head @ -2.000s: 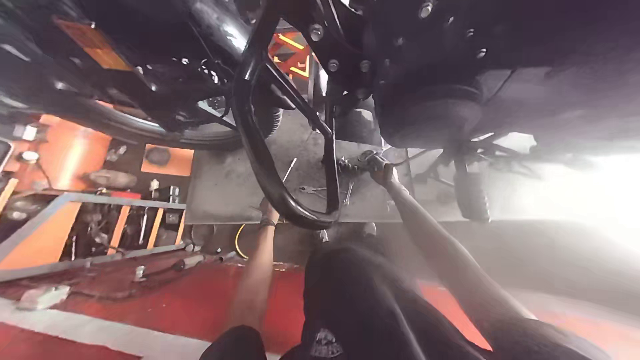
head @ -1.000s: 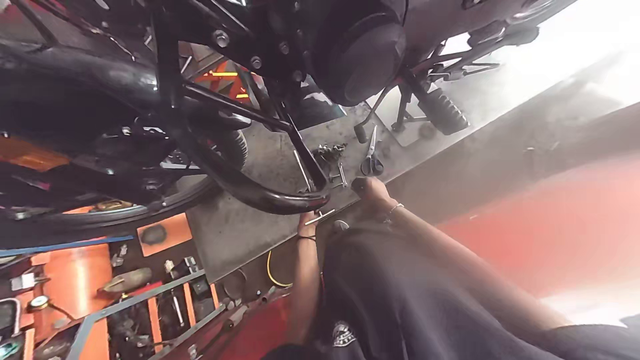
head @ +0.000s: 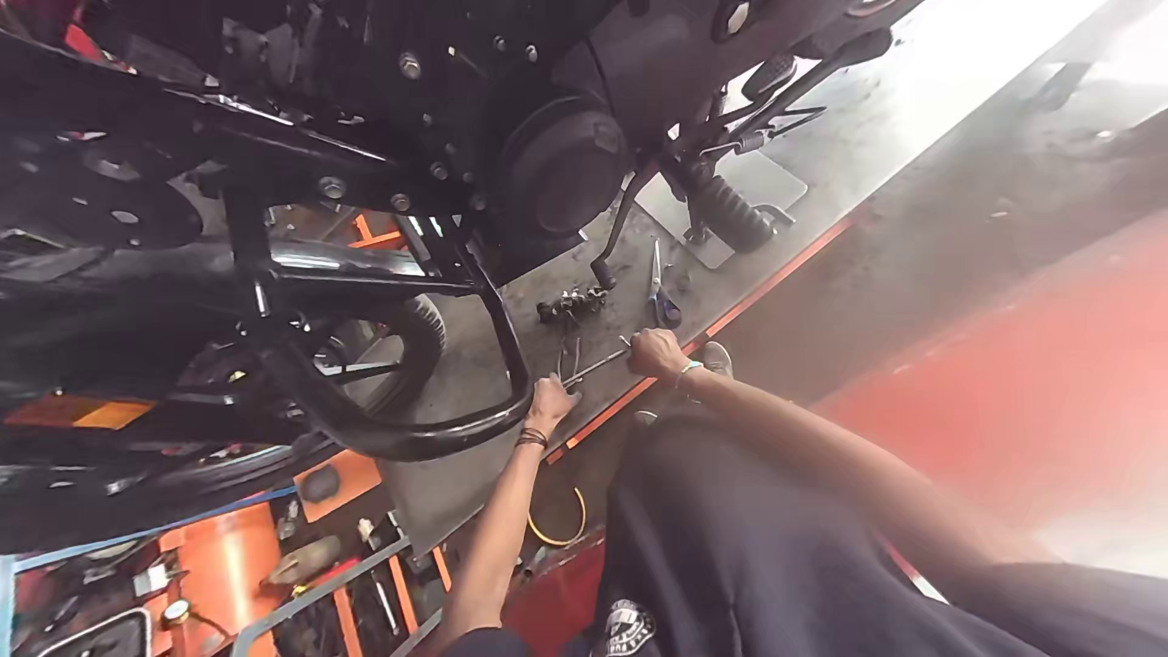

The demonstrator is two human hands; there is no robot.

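A thin metal rod-like tool (head: 598, 367) spans between my two hands, low over the metal platform. My left hand (head: 550, 401) is closed around its left end, beside the black tubular frame bar (head: 438, 438) of the motorcycle. The right end is in my right hand (head: 655, 353), just below the dark handles of a pair of scissors (head: 664, 301). A cluster of small dark metal parts (head: 573, 305) lies on the platform above my hands, with slim metal tools (head: 569, 351) under it. The exact type of the rod-like tool cannot be told.
The motorcycle's round engine cover (head: 566, 169) hangs above the metal platform (head: 438, 493). A ribbed footrest (head: 735, 214) and a pedal lever (head: 616, 233) stick out over it. At lower left stands an open tool tray (head: 319, 602) with assorted tools. A yellow hose (head: 558, 543) curves near my left forearm.
The scissors, at my right hand one second ago, now lie beyond it on the platform. My right hand now holds the rod's right end. The view has turned and come closer.
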